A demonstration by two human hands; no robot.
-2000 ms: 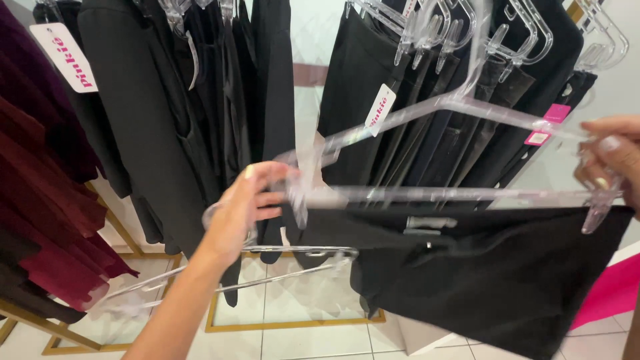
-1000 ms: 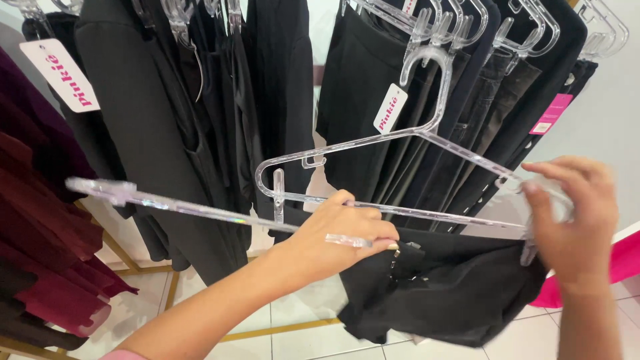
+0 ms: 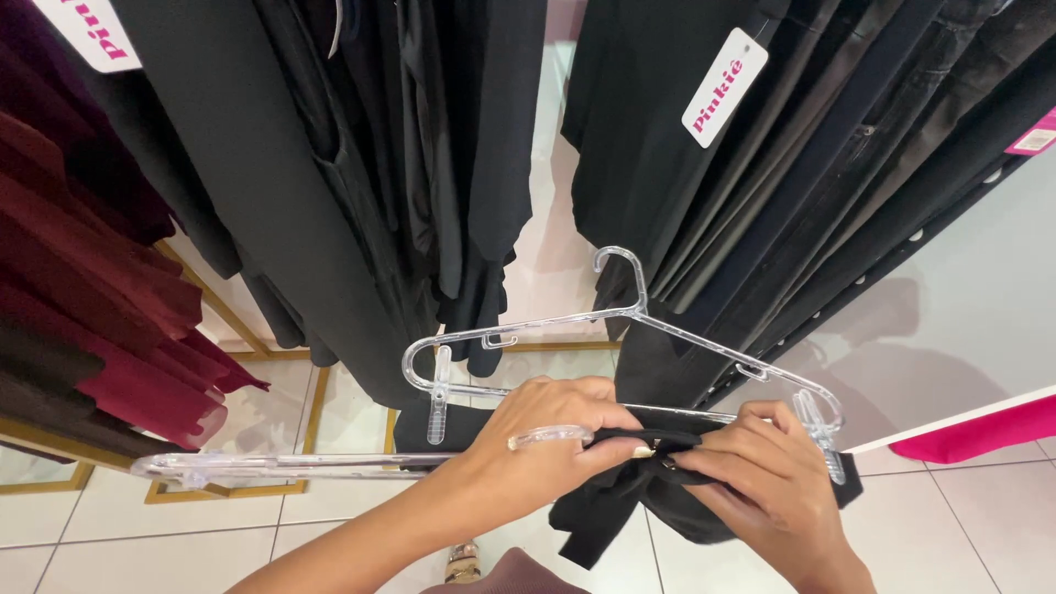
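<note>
A black garment hangs by its top edge from the clips of a clear plastic hanger, whose hook points up. My left hand pinches the garment's edge between thumb and fingers. The hook of a second clear hanger lies across the back of that hand, and its body reaches out to the left. My right hand grips the same edge just to the right, close to the right clip. Small metal fastener parts show between my fingertips; their exact kind cannot be told.
Dark garments hang at the upper left, beside burgundy clothes. More dark trousers hang at the right, one bearing a white tag. Gold-coloured rack frames stand on the tiled floor. A bright pink cloth lies at the right.
My right hand has left the hanger's right end and now holds the garment's edge beside my left hand. The garment and its hanger are lower in the view, away from the hanging hooks.
</note>
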